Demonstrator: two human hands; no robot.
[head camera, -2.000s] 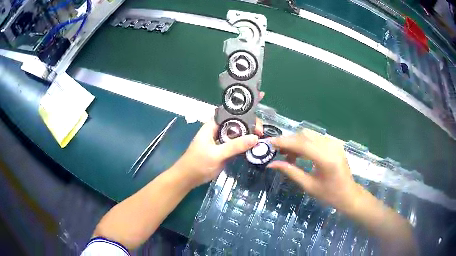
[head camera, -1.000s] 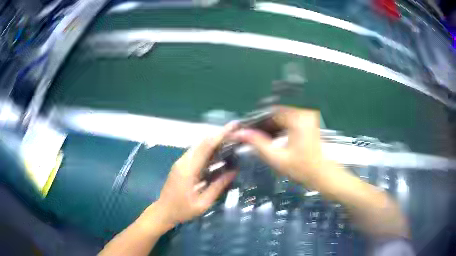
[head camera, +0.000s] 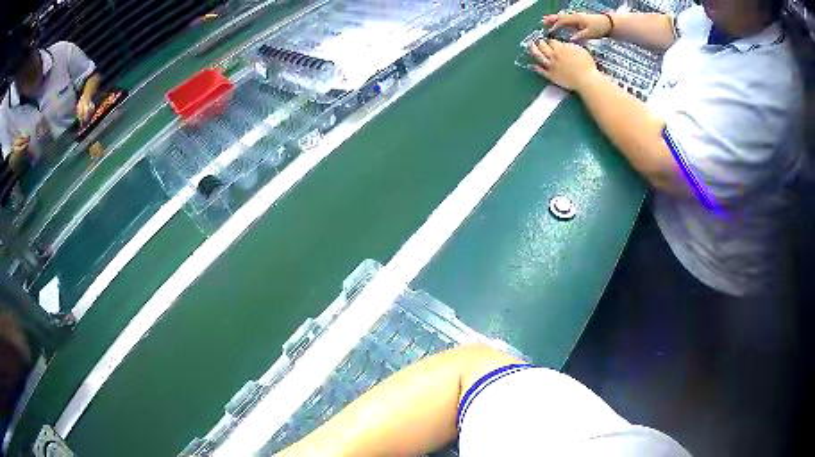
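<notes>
The clear ribbed blister tray (head camera: 362, 361) lies across the white strip at the near edge of the green bench, partly hidden by my right forearm. My right forearm and white sleeve with blue trim come in at the bottom, but my right hand is cut off by the lower edge. My left hand is out of the picture. One round component (head camera: 562, 207) with a pale centre lies on the green surface to the right. A grey metal piece (head camera: 54, 443) shows at the bottom left corner, cut off by the edge.
A person in a white shirt (head camera: 733, 152) sits at the right, both hands at a clear tray. Another person (head camera: 54, 94) works at the far left. A red bin (head camera: 200, 93) stands across the belt beside clear trays (head camera: 237, 152). A white strip (head camera: 483, 170) runs along the bench.
The view has swung to the right. Both hands, the held fixture, the tweezers and the work sheet have left the picture. The seated person and the lone round component have come in.
</notes>
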